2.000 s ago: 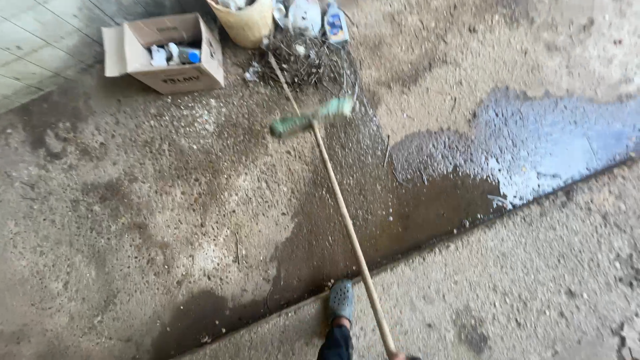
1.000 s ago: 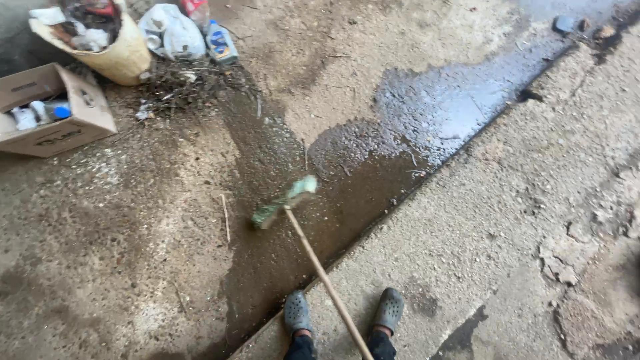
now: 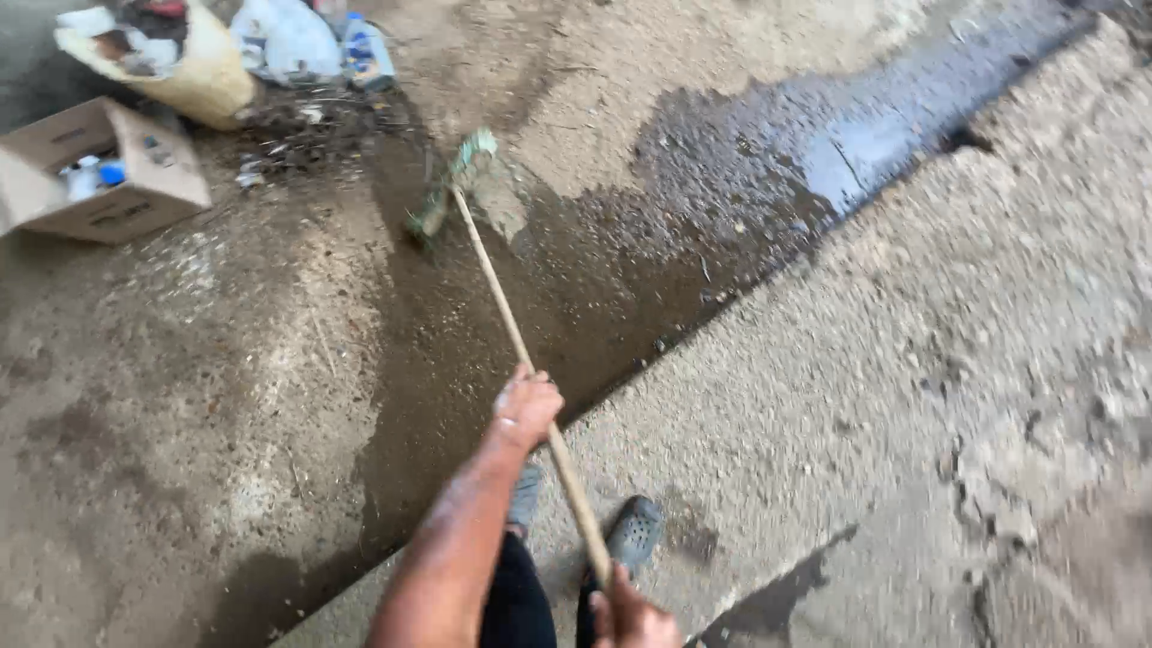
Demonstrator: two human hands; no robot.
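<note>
A push broom with a long wooden handle (image 3: 493, 279) runs from the bottom middle of the view up and to the left. My left hand (image 3: 529, 403) is closed around the middle of the handle. Lower down, my right hand (image 3: 634, 616) grips the handle near its end, partly cut off by the bottom edge. The green broom head (image 3: 450, 187) is blurred and lies over wet concrete, close to a heap of twigs and debris (image 3: 315, 130).
A cardboard box (image 3: 135, 202) with bottles, a pale bucket (image 3: 211, 76) of rubbish, a plastic bag (image 3: 292, 40) and a bottle (image 3: 364, 54) stand upper left. A puddle (image 3: 846, 157) lies along the raised concrete edge. My feet wear grey clogs (image 3: 635, 533).
Both hands have come into view on the handle; one second ago neither showed. The broom head has moved away from my feet, nearer the debris heap.
</note>
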